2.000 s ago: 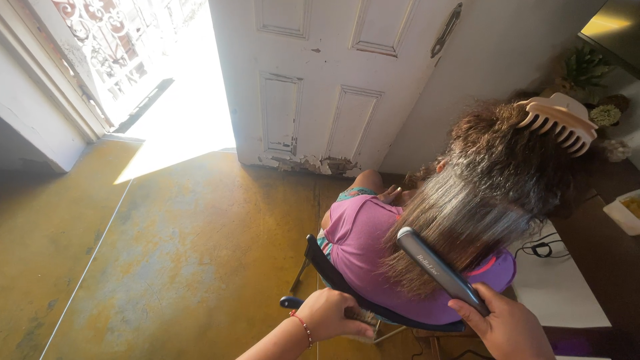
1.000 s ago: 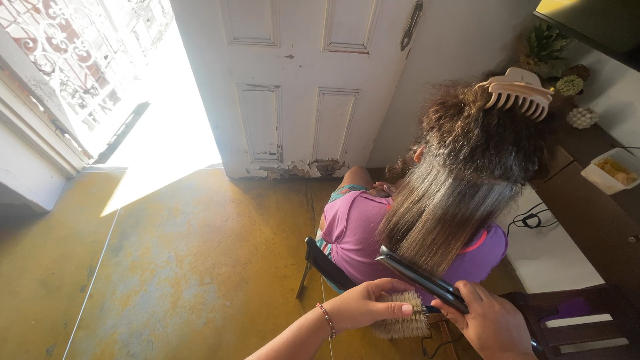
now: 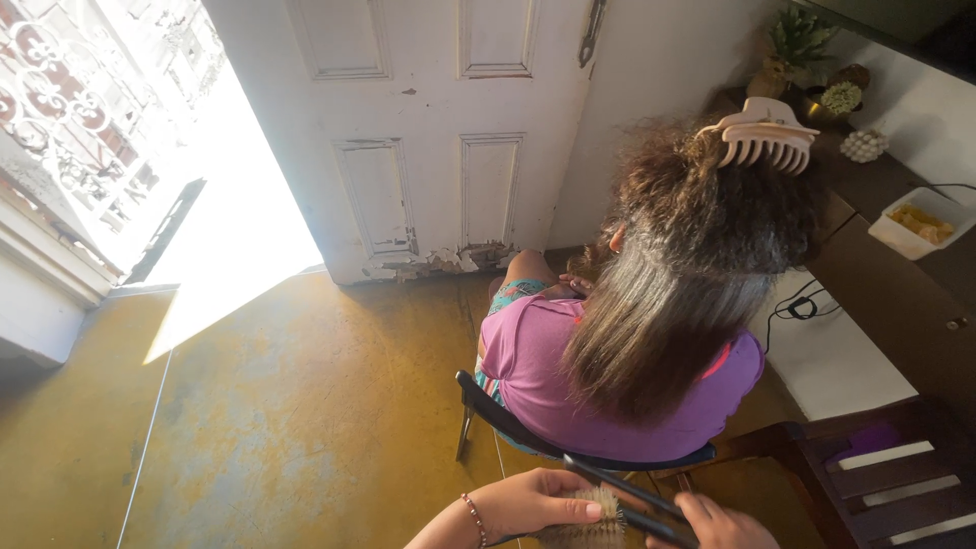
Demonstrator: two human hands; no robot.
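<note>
A seated person's long hair hangs down the back of a purple shirt, its lower part smooth and its upper part curly, gathered under a beige claw clip. Below the chair back, my left hand holds a round hairbrush, bristles up by the thumb. My right hand is closed around a dark hair straightener, whose plates stand apart beside the brush. Neither tool touches the hair. The brush handle is hidden, and my right hand is partly blurred.
The person sits on a dark-backed chair. A slatted wooden chair stands at the lower right. Beyond it, a dark desk bears a plastic tub and plants, with a black cable beside it. A peeling white door stands ahead.
The straightener has moved down off the hair ends, toward me. My left hand has come up with the brush, which now lies close to the straightener. The straightened hair hangs loose.
</note>
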